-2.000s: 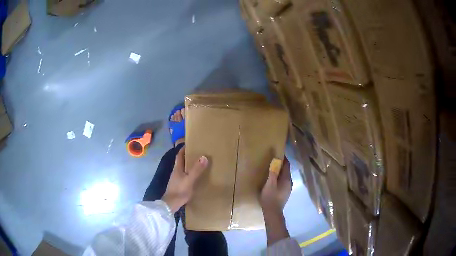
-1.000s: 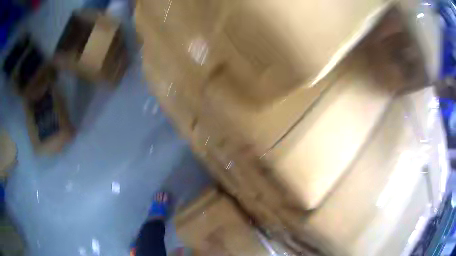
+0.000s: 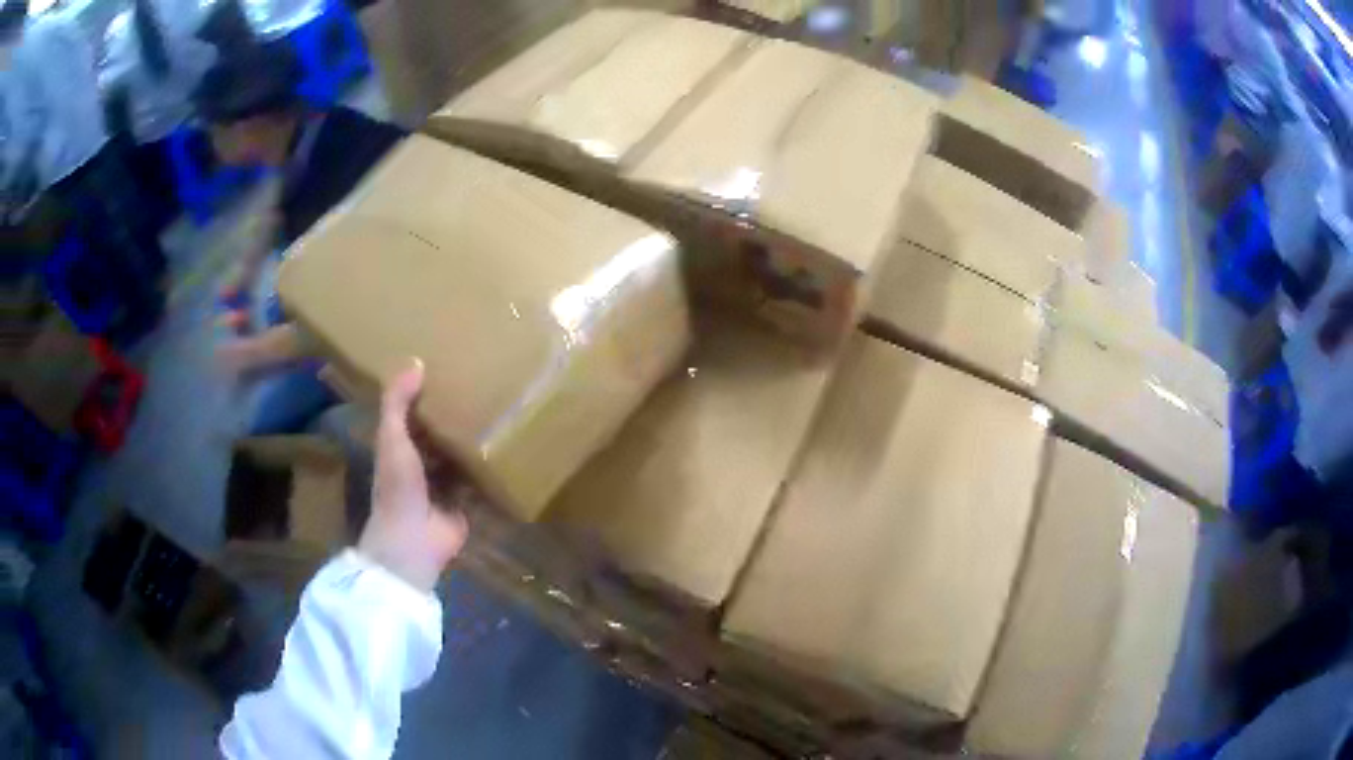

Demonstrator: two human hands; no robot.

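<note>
A sealed brown shipping carton (image 3: pixel 460 282) with shiny tape on its end sits at an angle on the left part of the carton stack's top. My left hand (image 3: pixel 413 483) is at its near left edge, thumb up against its side; the other fingers are largely hidden. The carton stack (image 3: pixel 890 520) has several taped cartons on its top tier, some a level higher at the back. My right hand is not in view.
A seated person in dark clothes (image 3: pixel 334 186) is at the left beyond the stack. On the floor at left are an open brown carton (image 3: pixel 319 498) and a low carton of black boxes (image 3: pixel 160 576). Blue objects (image 3: pixel 1254 267) line the far right.
Two seconds ago both hands held a carton above the floor. The view has swung up and over the stack top, where a carton now lies by my left hand. My right hand has left view.
</note>
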